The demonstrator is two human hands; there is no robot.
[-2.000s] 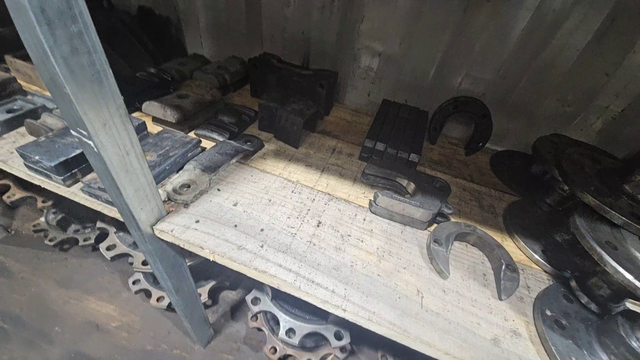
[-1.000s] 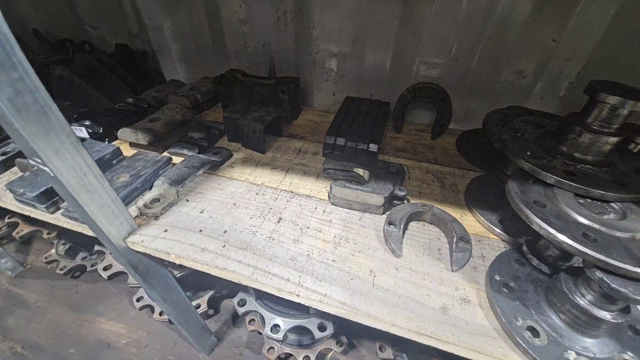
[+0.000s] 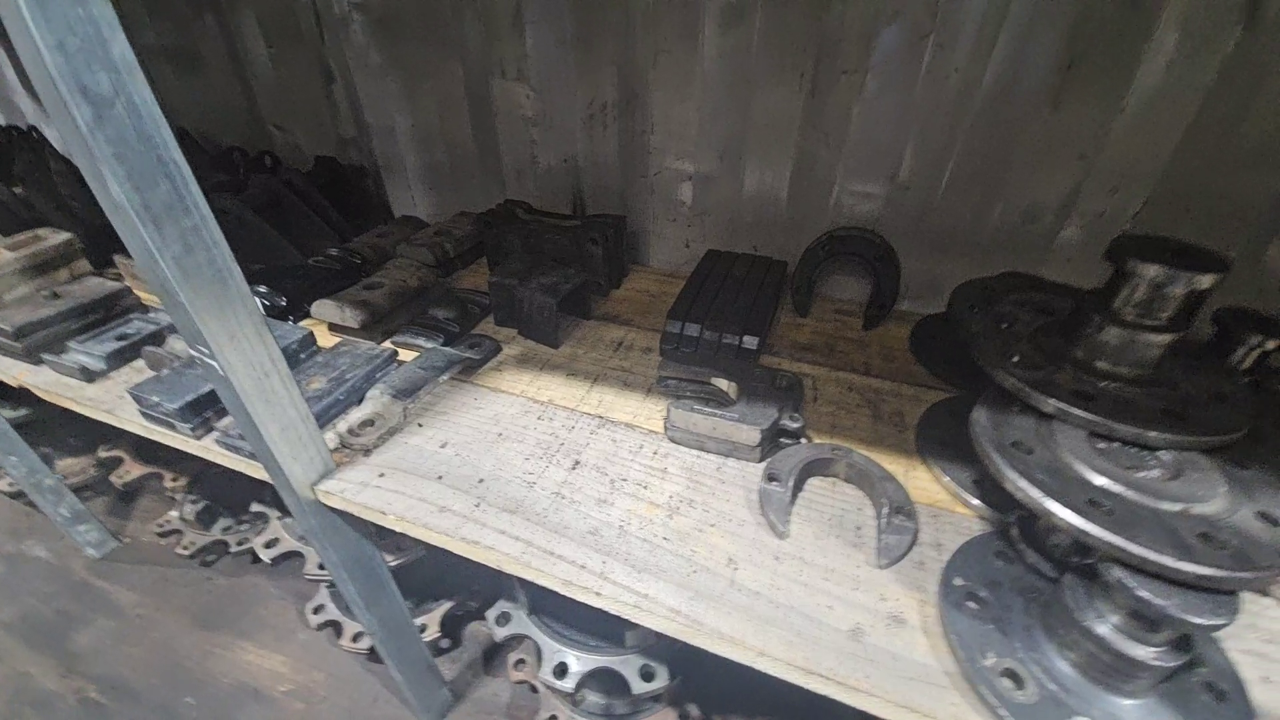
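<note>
Neither my left hand nor my right hand is in view. A grey U-shaped metal piece (image 3: 840, 495) lies near the front of a wooden shelf (image 3: 560, 510). Just behind it sits a small stack of metal blocks (image 3: 725, 420), and behind that a row of dark rectangular bars (image 3: 725, 300) side by side. A dark U-shaped piece (image 3: 850, 270) leans near the back wall. Flanged metal discs with hubs (image 3: 1110, 460) are piled at the right. A dark metal bracket (image 3: 555, 265) stands at the back, left of the bars.
A slanted grey metal post (image 3: 230, 330) crosses the left side. Beyond it lie flat metal blocks (image 3: 330, 380) and a bar with a hole (image 3: 415, 395). Below the shelf are scalloped metal rings (image 3: 580, 660). A corrugated metal wall (image 3: 640, 130) closes the back.
The view has shifted between frames, and more of the flanged discs shows now than two seconds ago. No part has plainly moved on the shelf.
</note>
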